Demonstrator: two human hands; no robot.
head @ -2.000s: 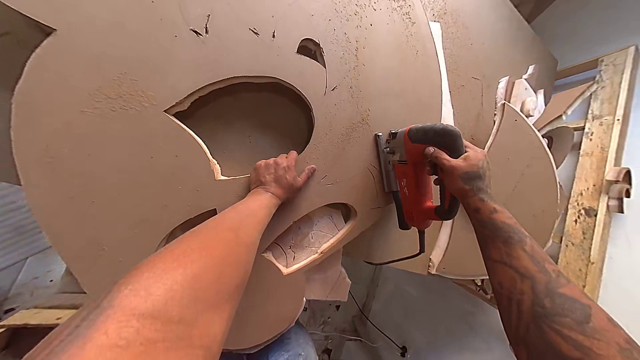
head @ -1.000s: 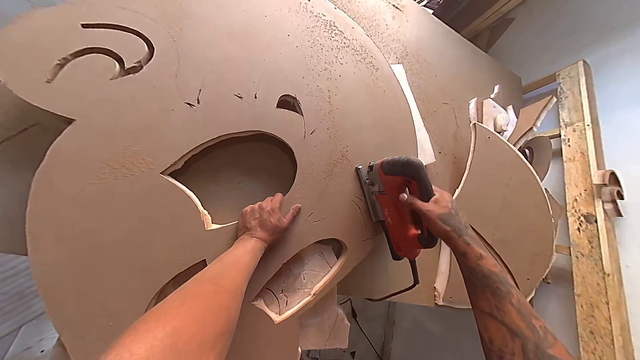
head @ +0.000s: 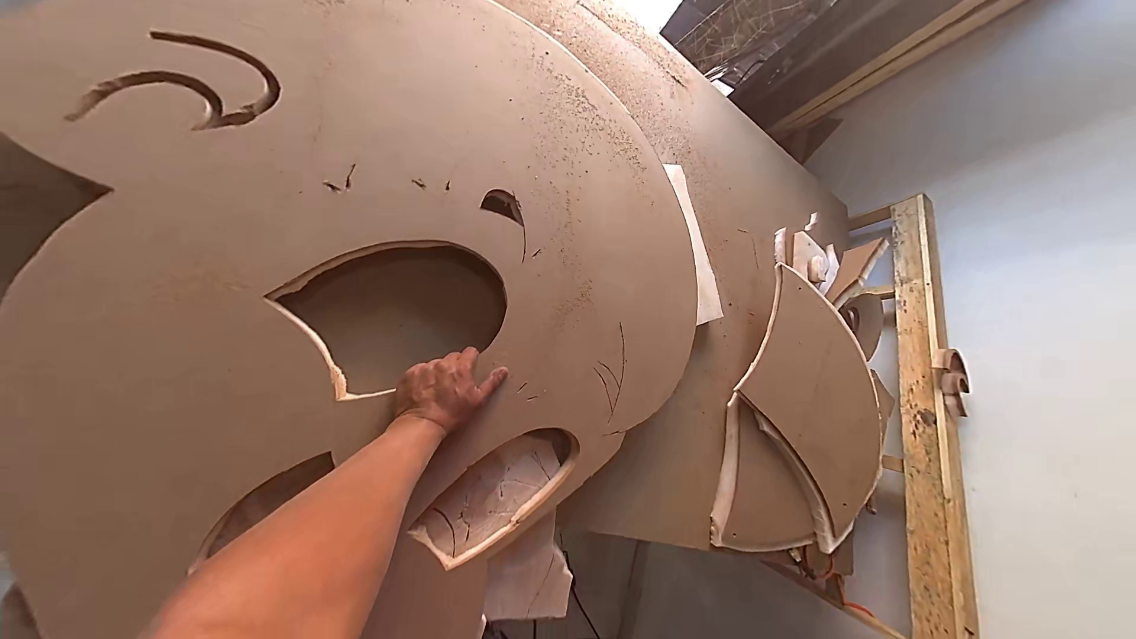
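A large curved board (head: 222,213) with several cut-out openings fills the left and middle of the head view; it looks like wood fibreboard. My left hand (head: 446,388) rests on it at the lower edge of the big leaf-shaped opening (head: 399,311), its fingers at the rim and its thumb spread to the right. Below the hand is a narrower opening (head: 506,488), through which a pale sheet with dark lines shows. Pencil-like marks and short cuts lie on the board right of the hand. My right hand and the red jigsaw are out of view.
Another large board (head: 657,479) lies beneath, with sawdust along its upper part. Curved offcuts (head: 816,382) are piled on its right side. Beyond them stands a timber frame (head: 923,399) near a pale wall (head: 1047,266). A dark cable hangs below the boards.
My right hand and the red jigsaw, on the board's right part in both earlier frames, have left the view. My left hand stays at the big opening's lower edge. The view has shifted.
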